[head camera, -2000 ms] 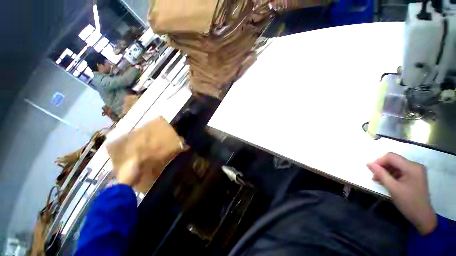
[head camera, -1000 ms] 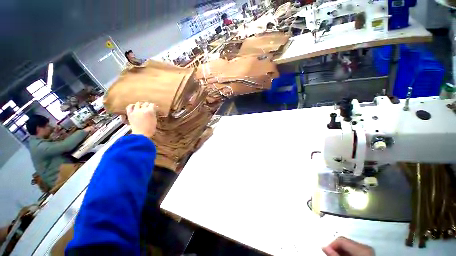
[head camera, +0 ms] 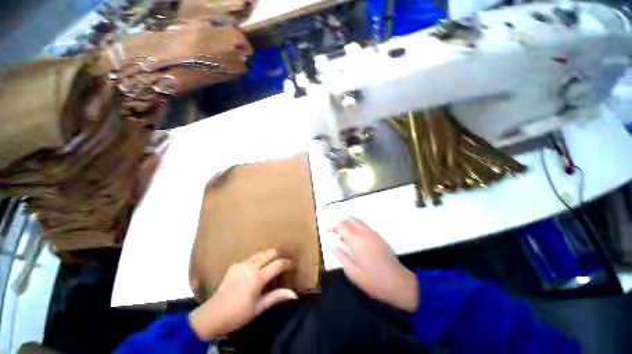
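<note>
A tan-brown fabric panel lies flat on the white table, left of the needle area, its near edge at the table's front edge. My left hand rests on the panel's near part, fingers bent; whether it grips the fabric cannot be told. My right hand is on the table just right of the panel, fingers slightly apart and holding nothing visible. The sewing machine head stands behind, its lamp lighting the metal bed.
A tall untidy stack of brown panels stands at the left. Brown pieces with pale cords lie behind it. A zipper bundle fans out under the machine arm. A thin dark cord hangs at the right, above a blue bin.
The view has swung right. My left hand has left the stack and is now on a panel lying on the table. My right hand has come fully into view beside the panel.
</note>
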